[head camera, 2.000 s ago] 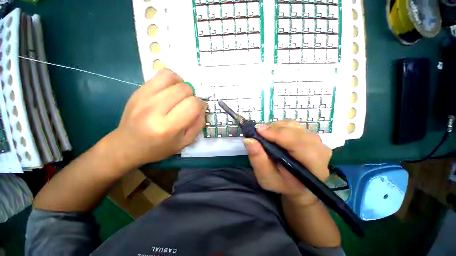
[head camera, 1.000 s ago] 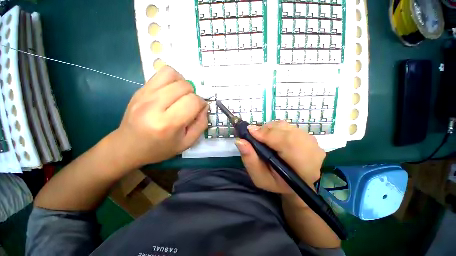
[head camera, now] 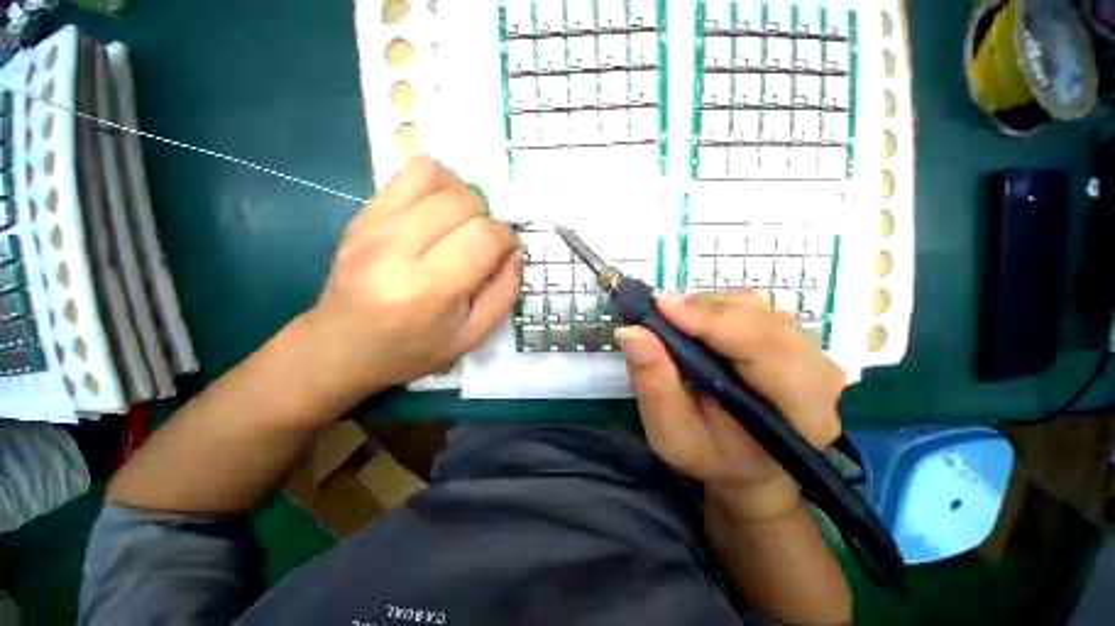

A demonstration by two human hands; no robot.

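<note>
My left hand [head camera: 422, 275] pinches the solder wire [head camera: 263, 166], a thin pale line running in from the left. The wire's short end shows past my fingertips over the lower left PCB block [head camera: 569, 294]. My right hand [head camera: 740, 385] holds the soldering iron [head camera: 746, 404] like a pen. Its metal tip [head camera: 572, 240] points up and left at the upper rows of that block, a little right of my left fingertips. Whether it touches a board cannot be told. The white carrier tray [head camera: 899, 232] lies under both hands. A green spot [head camera: 478, 198] shows at my left fingers.
Stacked holed trays [head camera: 110, 232] stand at the left. A black smartphone [head camera: 1025, 272] and a yellow roll [head camera: 1012, 61] lie on the right. A blue stool [head camera: 948, 489] and a cardboard box [head camera: 355, 479] are below the bench edge. A black cable runs at the right edge.
The whole view has shifted, so bench things sit further right and slightly lower. The iron's tip is further from my left fingertips and slightly higher on the block. Both grips are unchanged.
</note>
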